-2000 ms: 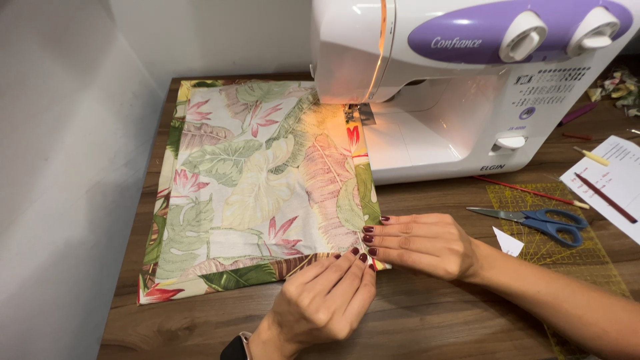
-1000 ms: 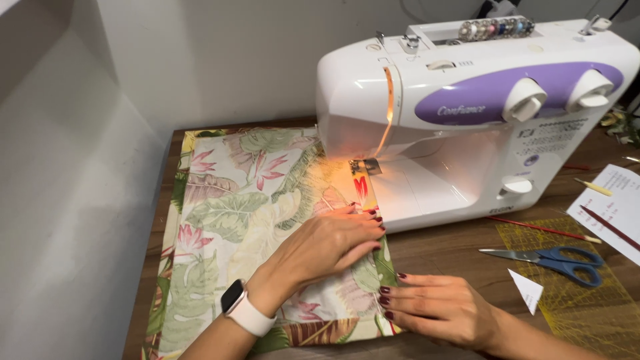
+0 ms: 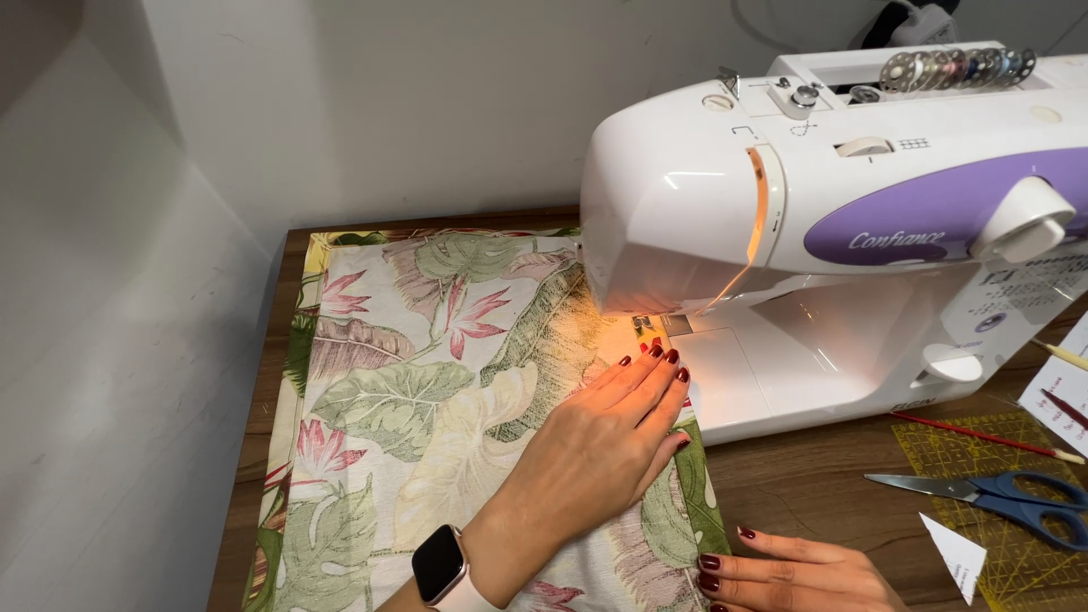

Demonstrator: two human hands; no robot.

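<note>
Floral leaf-print fabric [image 3: 442,374] with folded, brighter edges lies wrong side up on the wooden table. Its right edge runs under the needle area of a white and purple sewing machine [image 3: 680,195], whose lamp lights it; the head hides the needle. My left hand [image 3: 608,433], with a smartwatch [image 3: 440,565] on the wrist, rests flat on the fabric, fingertips on the folded edge just in front of the machine head. My right hand [image 3: 790,574] lies lower right, its fingertips at the fabric's right edge, thumb out of clear view.
Blue-handled scissors [image 3: 977,493] lie on a yellow gridded ruler [image 3: 935,438] at the right, beside a triangular paper scrap [image 3: 952,552]. A red pencil [image 3: 986,435] and a written sheet [image 3: 1058,399] are near the machine. A wall [image 3: 425,110] stands behind. Bobbins [image 3: 956,70] sit on top.
My left hand has moved from the fabric's near corner up to the edge by the machine head. My right hand has moved down along the edge. The view has shifted closer.
</note>
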